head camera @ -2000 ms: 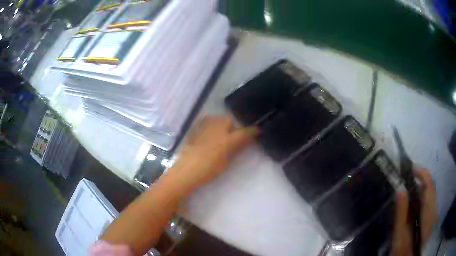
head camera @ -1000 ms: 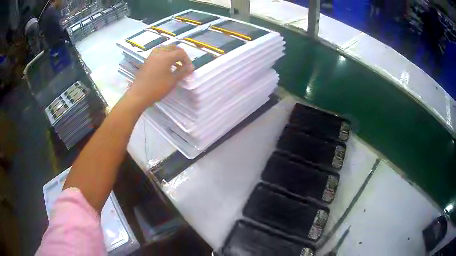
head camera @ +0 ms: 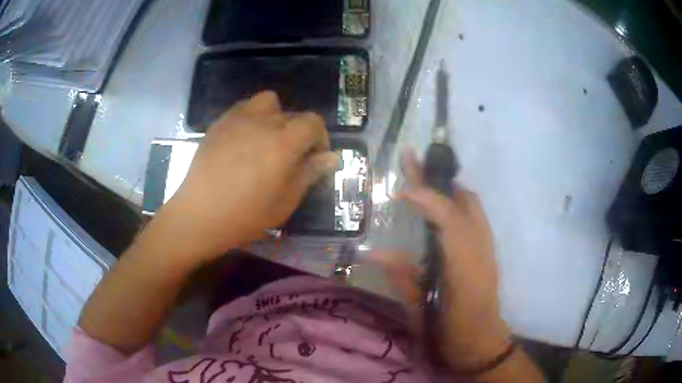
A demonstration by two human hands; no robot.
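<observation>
A battery cell (head camera: pixel 179 166) with a silver-white face and dark end band lies under my left hand (head camera: pixel 258 168), over the left part of the nearest black shell (head camera: pixel 318 213). My left fingertips are together near that shell's green-and-white circuit board (head camera: pixel 351 191); the hand hides most of the cell, and its grip is partly hidden. My right hand (head camera: pixel 460 247), somewhat blurred, holds a soldering iron (head camera: pixel 440 161) by its black handle, right of the board, tip pointing away from me. More black shells (head camera: pixel 262 86) with boards lie beyond in a row.
A stack of white trays (head camera: pixel 67 37) stands at the upper left. A white compartmented tray (head camera: pixel 52 265) is lower at the left edge. A black unit with a round grille (head camera: pixel 659 170) and cables stand at the right. A small black object (head camera: pixel 633 91) lies at the upper right.
The view has swung down to the nearest shell. My left hand has moved from the tray stack to this shell, and a cell now shows under it. My right hand with the iron is back in view.
</observation>
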